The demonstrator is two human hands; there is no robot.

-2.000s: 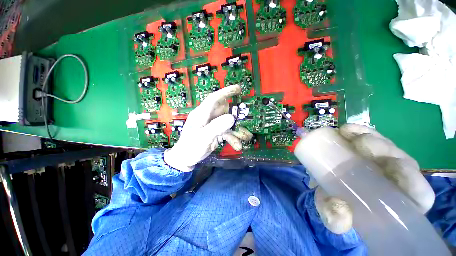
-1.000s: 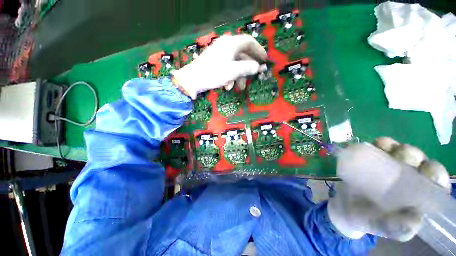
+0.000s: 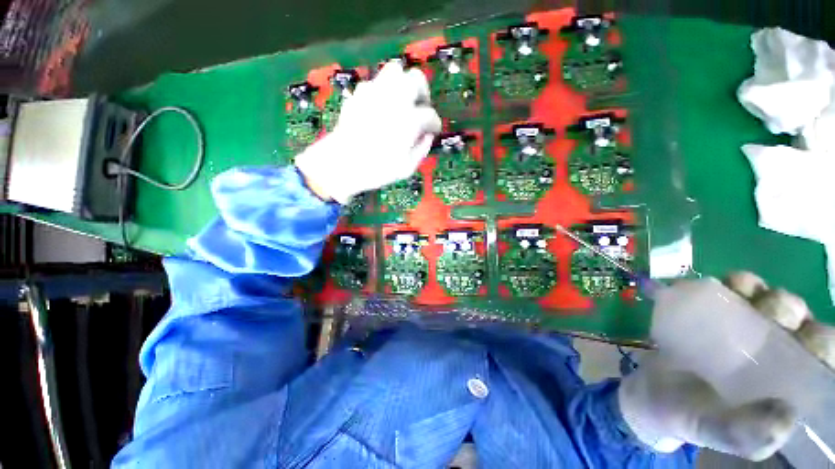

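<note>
Small green circuit boards (image 3: 525,165) with black connectors sit in rows in a clear blister tray (image 3: 656,240) over a bright red backing (image 3: 560,188). My white-gloved left hand (image 3: 375,128) is over the upper left part of the tray and covers some boards. Its fingers are bent, and I cannot tell whether they touch or hold a board. My gloved right hand (image 3: 682,403) grips a large translucent bottle (image 3: 723,343) at the lower right. The bottle's thin needle (image 3: 600,249) points up and left over the boards at the tray's front right.
A pale instrument box (image 3: 53,151) with a looped grey cable (image 3: 200,151) stands at the left. Crumpled white wipes (image 3: 795,87) lie at the right on the green mat (image 3: 710,174). A dark green rail (image 3: 247,32) runs along the back.
Two seconds ago my left hand held a board near the needle. It then reached to the tray's middle and has since moved left. A board now sits in the formerly bare middle-row pocket.
</note>
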